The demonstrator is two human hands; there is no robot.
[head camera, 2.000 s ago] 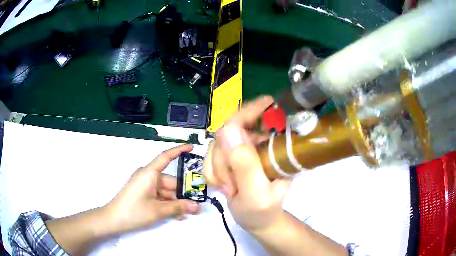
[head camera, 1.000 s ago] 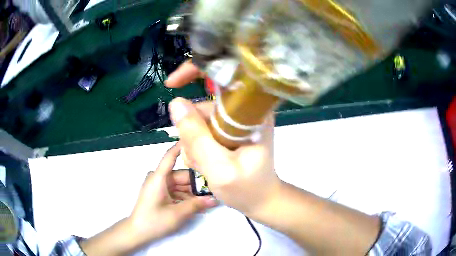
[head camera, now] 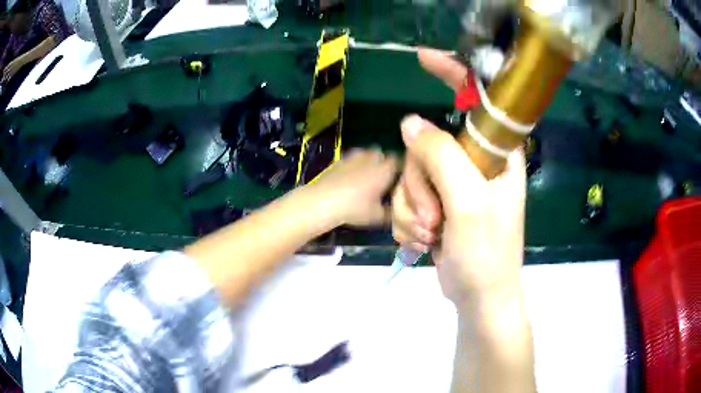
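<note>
My right hand (head camera: 469, 207) is closed around the amber barrel of the glue gun (head camera: 523, 84), held upright and tilted to the right. The red piece of the gun shows above my fingers. The pale nozzle (head camera: 403, 261) points down over the paper's far edge. My left hand (head camera: 357, 188) is blurred and reaches over the green surface, beside the striped bar and close to my right hand. Its fingers are unclear, so I cannot tell if it holds anything. A blurred dark object with a thin cord (head camera: 323, 364) is on the white paper (head camera: 384, 330) near the front.
The green surface (head camera: 269, 207) holds dark adapters and cord bundles (head camera: 265, 142) at left and small yellow-marked units (head camera: 594, 196) at right. The yellow-and-black bar (head camera: 323, 107) crosses it. A red basket (head camera: 676, 292) stands at right. Part of a person (head camera: 34, 38) shows at upper left.
My left hand has moved from the paper forward over the green surface, and the open adapter no longer shows in it. My right hand and gun have moved right. The dark corded object now shows on the paper.
</note>
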